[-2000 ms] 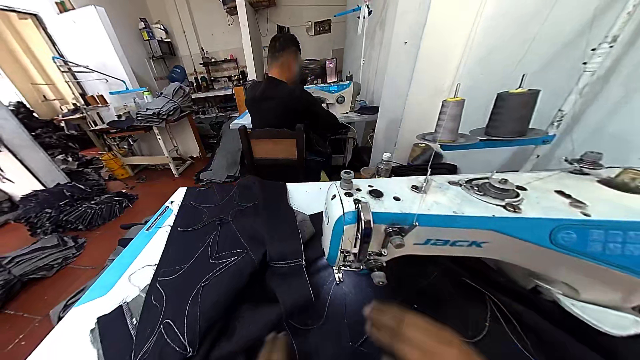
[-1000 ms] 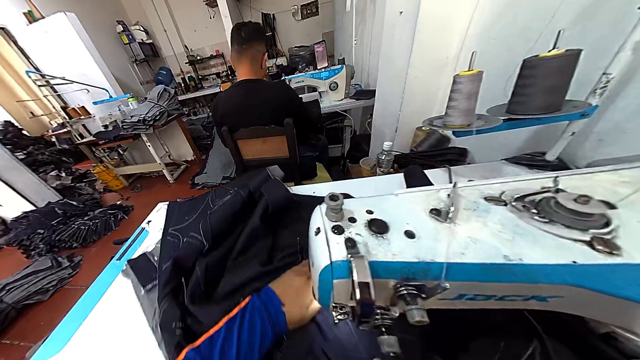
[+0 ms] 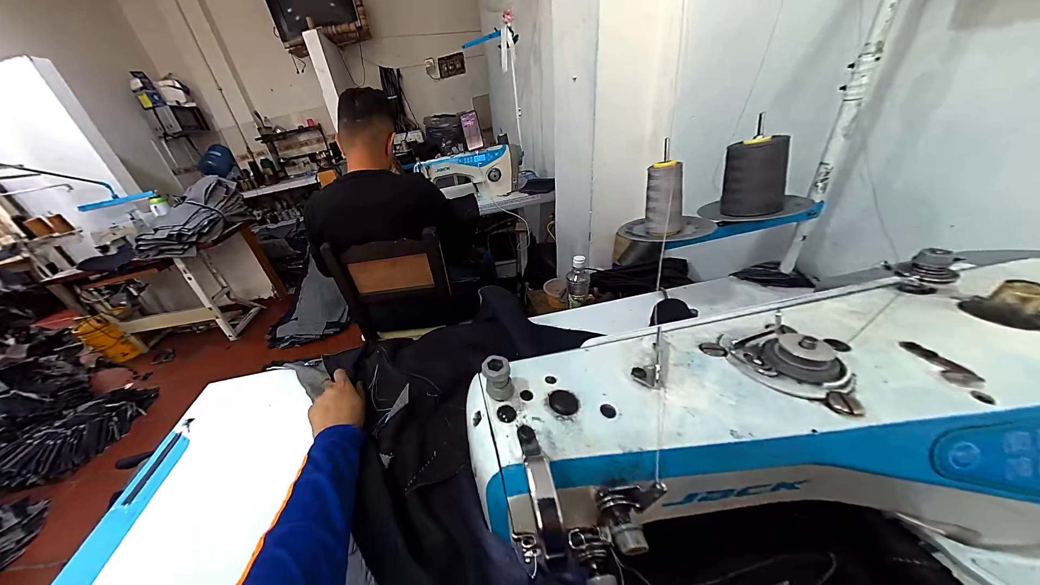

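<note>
My left hand, in a blue sleeve with an orange edge, grips the edge of dark denim fabric on the white table, left of the sewing machine. A grey piece of cloth shows beside the fingers. The fabric lies bunched, with pale thread lines on it, and runs down beside the head of the white and blue Jack sewing machine. More dark cloth lies under the machine's arm. The needle area is cut off at the bottom edge. My right hand is out of view.
A person in black sits ahead on a wooden chair at another sewing machine. Grey thread cones stand behind my machine, near a plastic bottle. Cloth heaps cover floor at left; folded denim is stacked on a table.
My left hand has moved from beside the machine head to the fabric's far left edge. The fabric, spread out two seconds ago, is now bunched. A right hand seen earlier is out of view.
</note>
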